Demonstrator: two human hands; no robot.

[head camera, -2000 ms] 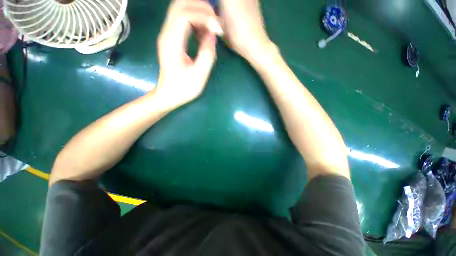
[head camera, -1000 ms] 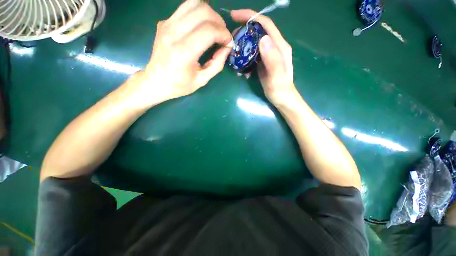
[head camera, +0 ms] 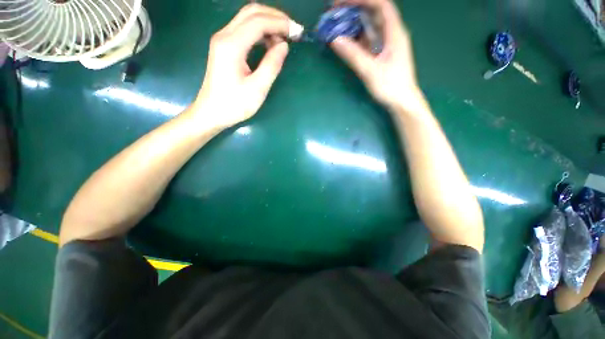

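My right hand [head camera: 381, 53] holds a round blue patterned unit [head camera: 339, 25] near the top edge, above the green bench [head camera: 265, 185]. The unit is slightly blurred. My left hand [head camera: 249, 66] is just left of it, bare, with thumb and fingers bent towards each other. A small white piece [head camera: 295, 29] shows at its fingertips. A thin dark line runs between the white piece and the unit. Whether the left fingers pinch this line or wear the white piece cannot be told.
A white fan [head camera: 69, 30] stands upper left, with a short black plug [head camera: 130, 71] below. Blue units lie upper right, one [head camera: 503, 49] beside a pale strip [head camera: 525, 72]. Clear bags [head camera: 549, 255] and more blue units [head camera: 589, 205] lie at right, near another person's arm [head camera: 580, 285].
My right hand has moved right and up with the blue unit. My left hand is now apart from the unit, and the white cord seen above it no longer shows clearly.
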